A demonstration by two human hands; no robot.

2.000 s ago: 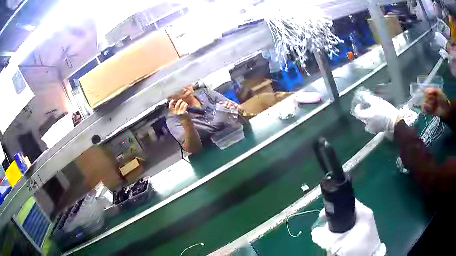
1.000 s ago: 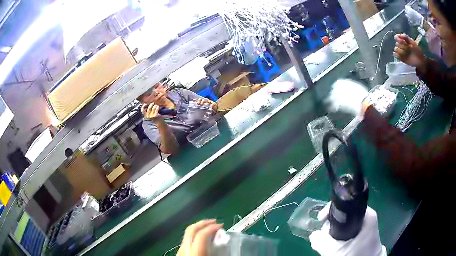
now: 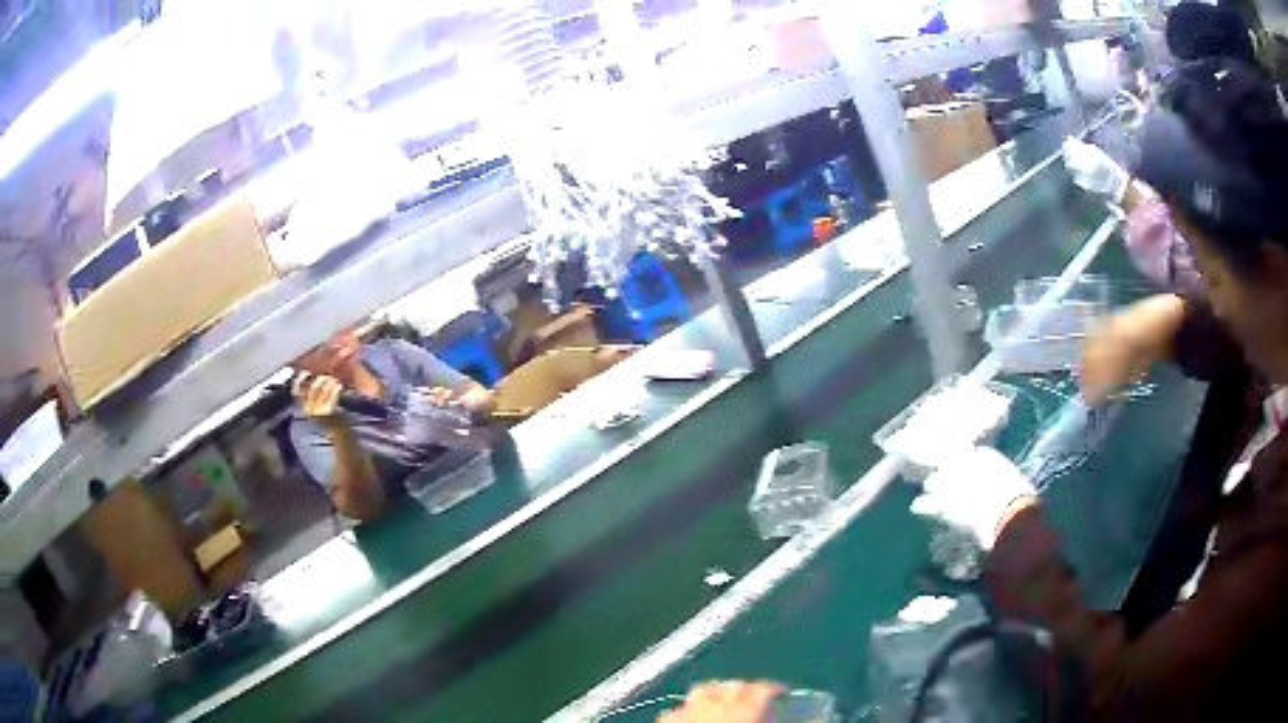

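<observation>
My left hand (image 3: 728, 702) shows only as bare fingers cut off by the bottom edge. A piece of clear plastic (image 3: 808, 708) shows just right of them; its hold is unclear. The black looped top of the electric screwdriver (image 3: 996, 678) is blurred at the bottom right. My right hand is out of the picture below it. A clear tray (image 3: 904, 653) with a white piece (image 3: 927, 610) at its top sits on the green bench between them.
A neighbour's gloved hand (image 3: 975, 494) is by a parts box of white pieces (image 3: 949, 424) at right. A clear box (image 3: 791, 490) and small white part (image 3: 718, 578) lie on the belt. A wire bundle (image 3: 622, 198) hangs above. A person (image 3: 389, 410) sits opposite.
The view has swung right. My left hand, its clear plastic and the screwdriver now sit lower in the picture; my gloved right hand has dropped out. The neighbour's gloved hand is below the parts box.
</observation>
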